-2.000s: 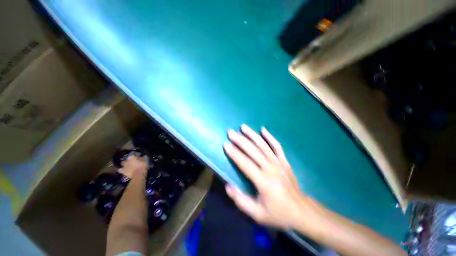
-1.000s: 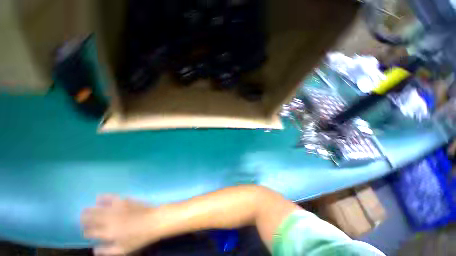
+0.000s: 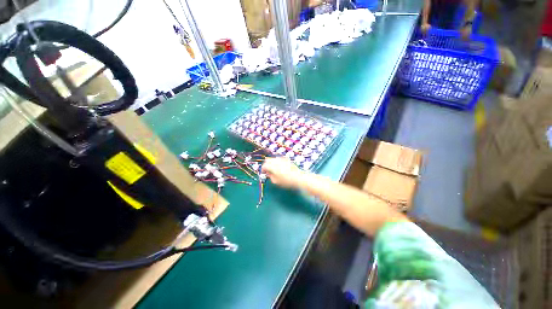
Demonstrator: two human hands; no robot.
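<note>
My right hand [image 3: 281,172] is at the right edge of a loose pile of wired parts [image 3: 212,171], white with thin red leads. Its fingertips are at one part, whose lead hangs beside them; whether they grip it I cannot tell. A clear blister tray [image 3: 284,135] with rows of white and red parts lies just behind the hand. My left hand is not in view. The power screwdriver [image 3: 142,172], black with yellow labels, hangs large at the left, its silvery tip [image 3: 203,227] over the bench.
An open carton [image 3: 175,175] stands behind the screwdriver. Metal uprights [image 3: 283,54] rise from the green bench [image 3: 254,241]. White wrapped material [image 3: 327,33] lies farther along. Closed cartons [image 3: 390,175] stand right of the bench. A person's hands are at a blue crate [image 3: 445,72].
The view has swung right along the bench. My right hand has moved from the bench's front part to the loose parts. My left hand, earlier in the lower carton, is out of view.
</note>
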